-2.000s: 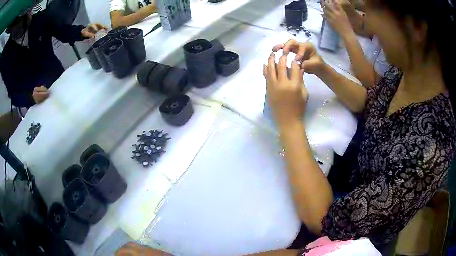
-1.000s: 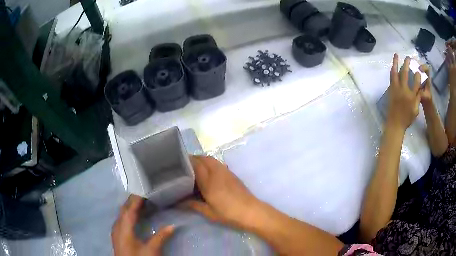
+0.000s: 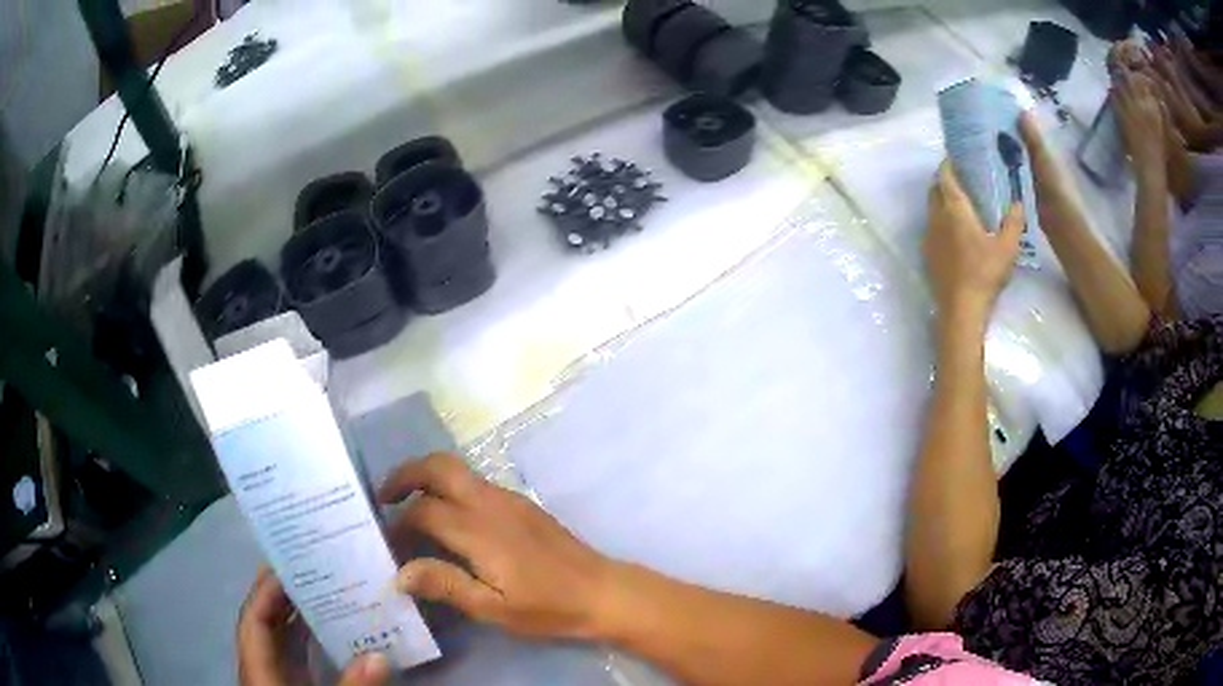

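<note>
A tall, narrow pale blue and white product box (image 3: 315,516) stands tilted at the lower left, its printed side towards me and its white end flaps open at the top. My left hand (image 3: 275,641) holds its lower end, with fingers at the left edge and the thumb tip on the printed face; the rest of this hand is hidden or cut off by the bottom edge. My right hand (image 3: 490,550) is at the box's right side, its thumb and fingers against the edge. The inside of the box is not visible.
Dark grey moulded cups (image 3: 432,221) stand beyond the box. A cluster of small fittings (image 3: 600,201) lies on the white bench sheet (image 3: 697,416). More cups (image 3: 708,134) stand farther back. A neighbour at right holds a product box (image 3: 986,154). A green post (image 3: 101,362) stands at left.
The box has turned from showing its open, empty mouth to showing its printed side. My left hand now holds its lower end. The neighbour's box has turned to show its pictured face.
</note>
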